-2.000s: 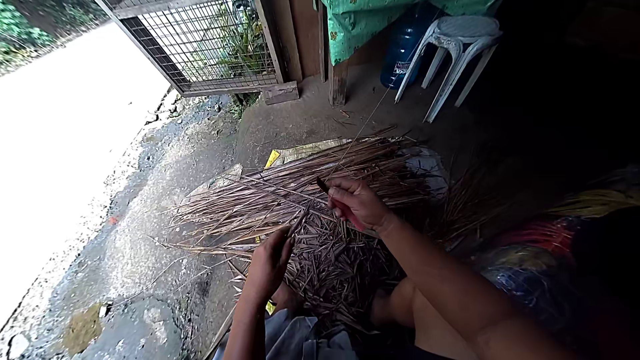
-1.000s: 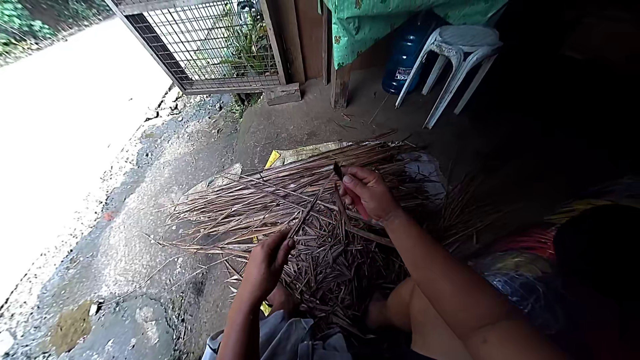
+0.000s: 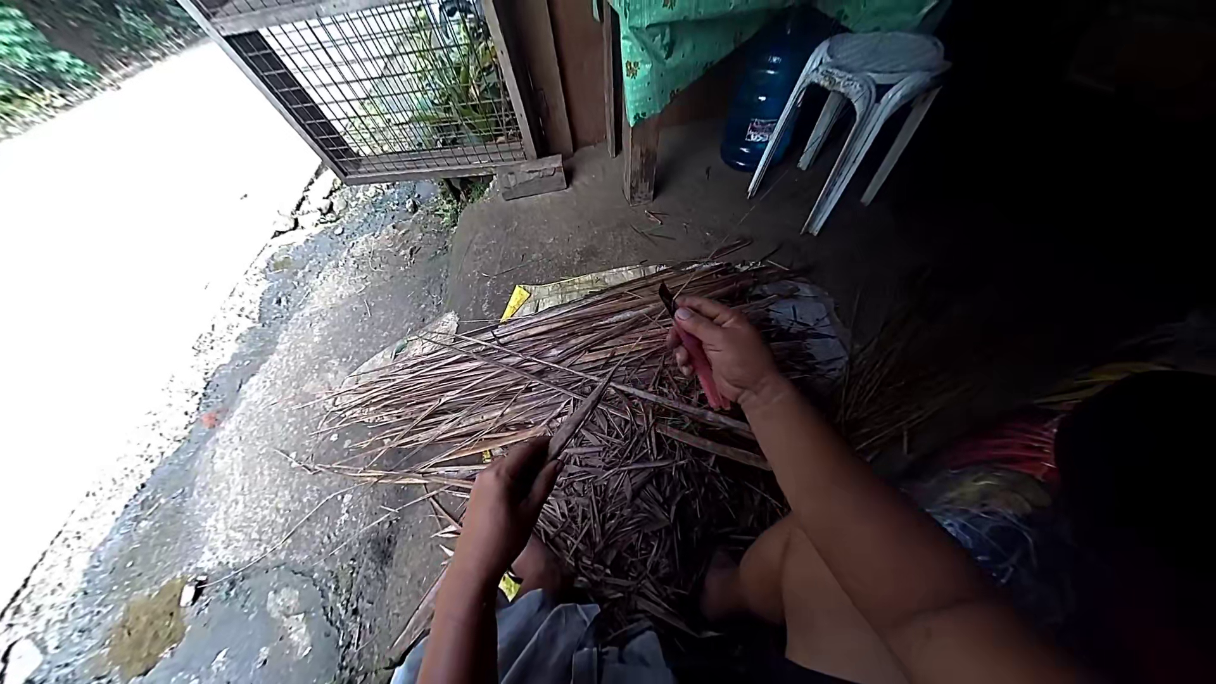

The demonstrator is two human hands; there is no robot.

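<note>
My left hand (image 3: 508, 489) grips a narrow dry brown leaf strip (image 3: 581, 415) whose pointed end aims up and to the right. To the right and higher up, my right hand (image 3: 717, 347) is closed on a knife with a red handle (image 3: 701, 366); its short dark blade points up and left, apart from the strip. Beyond both hands lie long dried stalks (image 3: 456, 380) in a loose bundle on sacks. Below and between my hands is a heap of short dry leaf pieces (image 3: 627, 513), near my bare legs.
A wire-mesh gate (image 3: 408, 95) stands at the upper left beside the bright road. At the back are a table with a green cloth (image 3: 674, 52), a blue water bottle (image 3: 755, 114) and white plastic stools (image 3: 879, 62). Coloured plastic material (image 3: 997, 451) lies at the right.
Two seconds ago my right hand with the knife was closer to my left hand; it has moved up and away to the right. My left hand still holds a strip.
</note>
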